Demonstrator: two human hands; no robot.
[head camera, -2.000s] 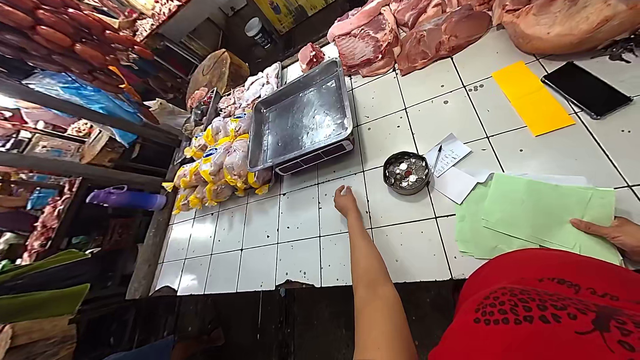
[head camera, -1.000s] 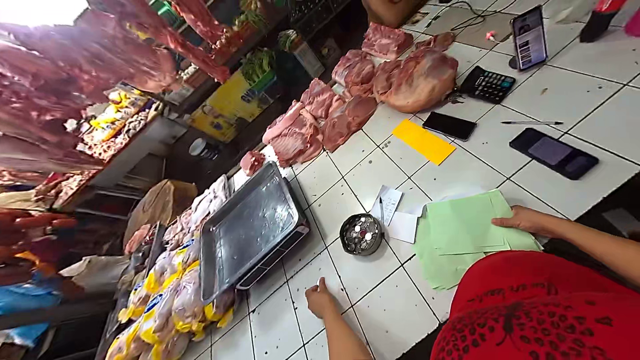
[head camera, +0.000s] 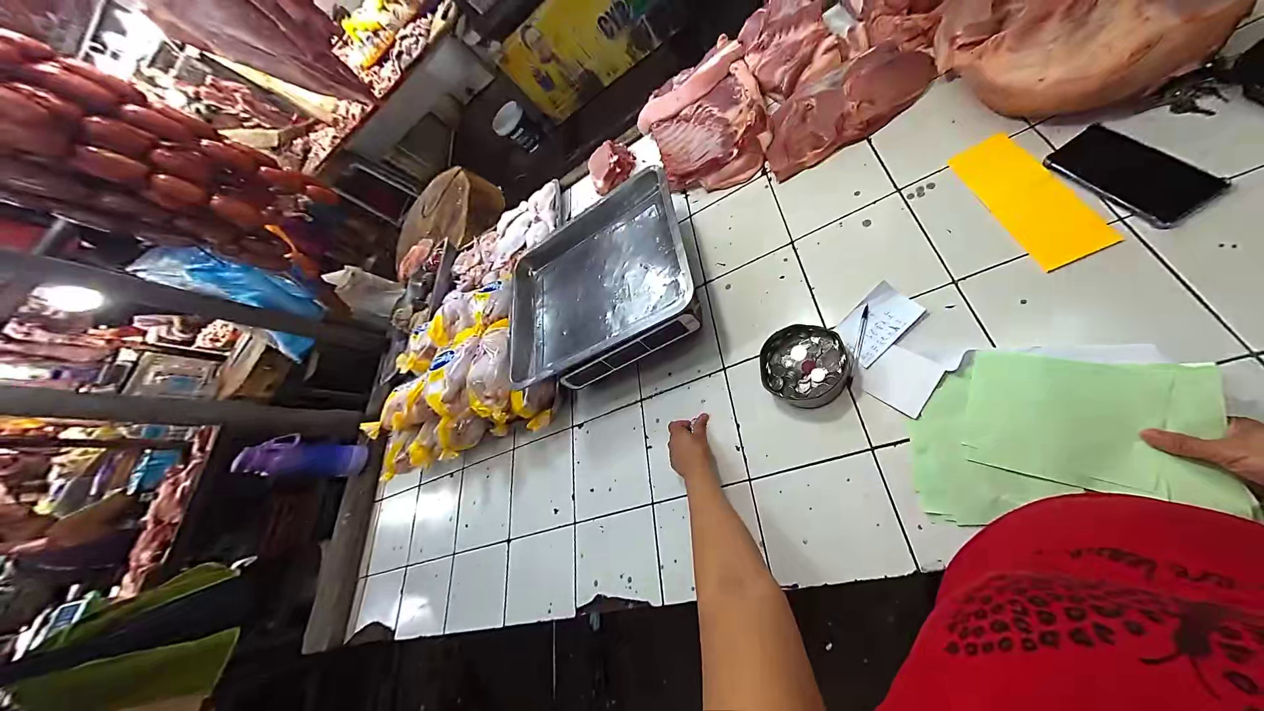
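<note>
My left hand (head camera: 691, 442) rests over the white tiled counter, fingers partly curled; whether anything small is between them cannot be told. Right of it stands a round dark bowl (head camera: 807, 365) of coins. At the right edge my right hand (head camera: 1210, 446) holds light green paper sheets (head camera: 1086, 420), thumb on top. White note papers (head camera: 894, 321) with handwriting and a pen (head camera: 863, 331) lie between bowl and green sheets. A metal tray (head camera: 602, 281) sits on a flat scale (head camera: 632, 354) beyond my left hand.
Bagged chickens with yellow wrapping (head camera: 464, 380) lie left of the tray. Raw meat cuts (head camera: 711, 118) line the counter's far side. An orange envelope (head camera: 1032, 202) and a black smartphone (head camera: 1136, 176) lie at upper right. A wooden post (head camera: 341, 533) borders the counter's left end.
The view has swung left since one second ago, so the calculator and second phone are out of frame. My right hand stays on the green sheets.
</note>
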